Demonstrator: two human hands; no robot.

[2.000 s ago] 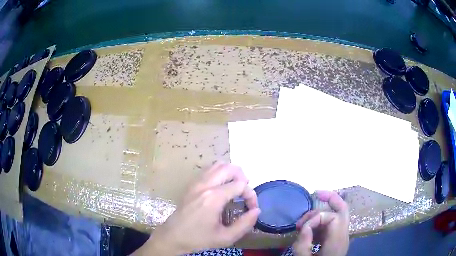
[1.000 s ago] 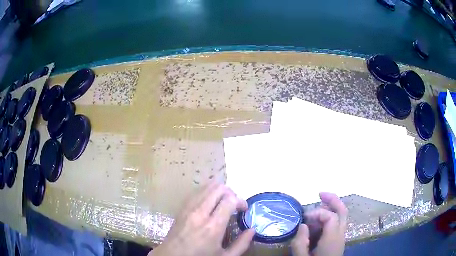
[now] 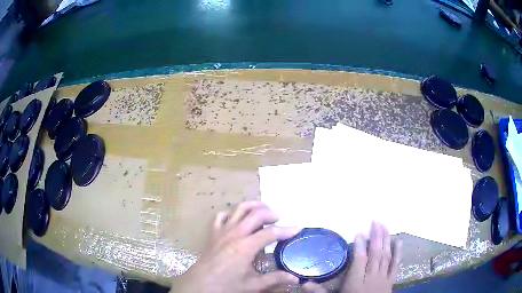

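Observation:
A black round part [image 3: 313,255] with a raised rim and a shiny greyish centre lies at the near edge of the bench. A pale sheen with small streaks shows on its face, which looks like clear film. My left hand [image 3: 234,252] grips its left side, with fingertips at the upper left and lower rim. My right hand [image 3: 375,260] rests against its right side with the fingers together and pointing forward; its thumb is near the lower rim. White sheets [image 3: 366,183] lie loosely stacked just beyond the part.
Black discs stand grouped at left [image 3: 87,159] and right [image 3: 450,128]. A separate cardboard sheet [image 3: 31,134] with more discs is at far left. A blue tray [image 3: 507,129] is at the right edge. The green conveyor belt [image 3: 257,40] runs beyond the cardboard work mat [image 3: 200,120].
The wrinkled streaks on the part's face are now mostly smooth. My right hand's fingers have straightened beside the part. My left fingers have shifted along the rim. The view has tilted slightly upward.

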